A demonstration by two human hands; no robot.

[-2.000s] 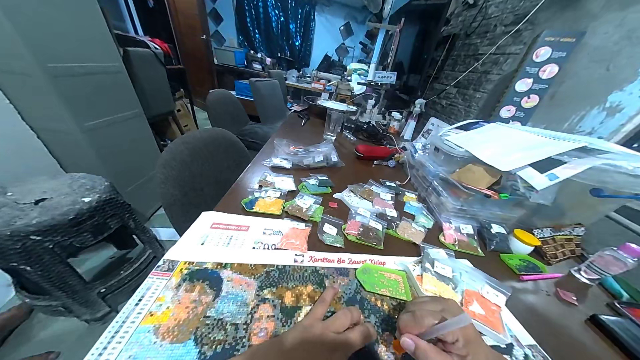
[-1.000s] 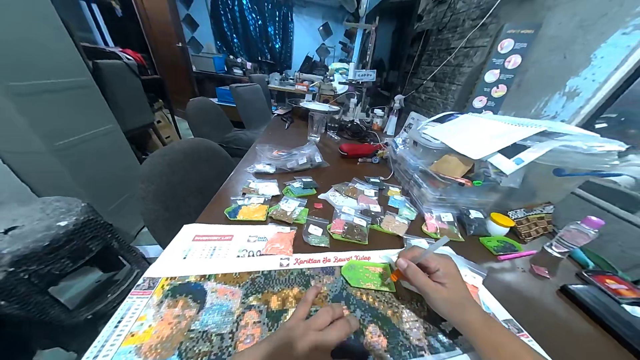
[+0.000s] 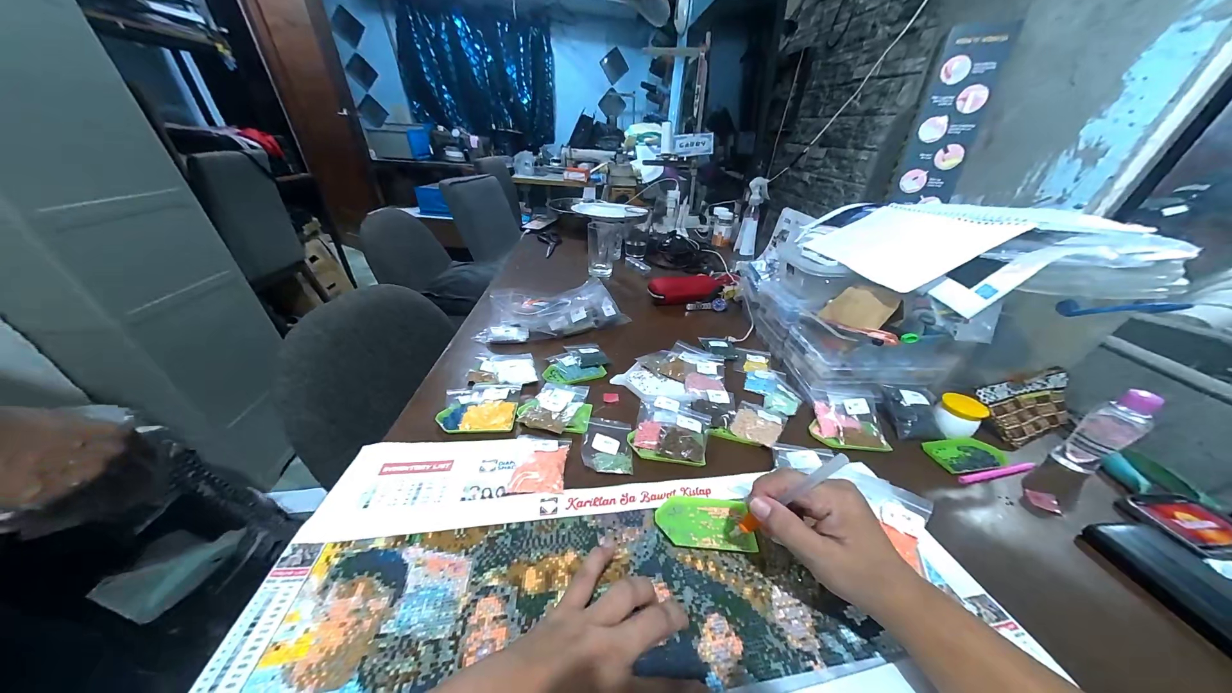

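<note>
A diamond painting canvas point(image 3: 539, 577) with a mosaic picture lies along the table's near edge. My left hand point(image 3: 616, 626) rests on it near the middle, index finger stretched out, holding nothing. My right hand point(image 3: 818, 529) grips a translucent applicator pen point(image 3: 813, 481), its orange tip down at a green plastic bead tray point(image 3: 683, 510). Small pinkish beads lie in that tray, on the canvas's upper edge. A bag of orange beads point(image 3: 541, 469) sits on the white margin. Part of another orange bag point(image 3: 903, 547) shows behind my right hand.
Zip bags of beads and green trays point(image 3: 558, 418) spread beyond the canvas. A clear plastic box point(image 3: 847, 337) with papers stands at right, near a pink-capped bottle point(image 3: 1107, 433), a yellow-lidded jar point(image 3: 961, 416) and a pink pen point(image 3: 997, 474). A red case point(image 3: 688, 289) lies farther back.
Two seconds ago my right hand with the pen was lower, over the canvas; by one second ago it was up at the green tray, where it still is. The left hand stays on the canvas.
</note>
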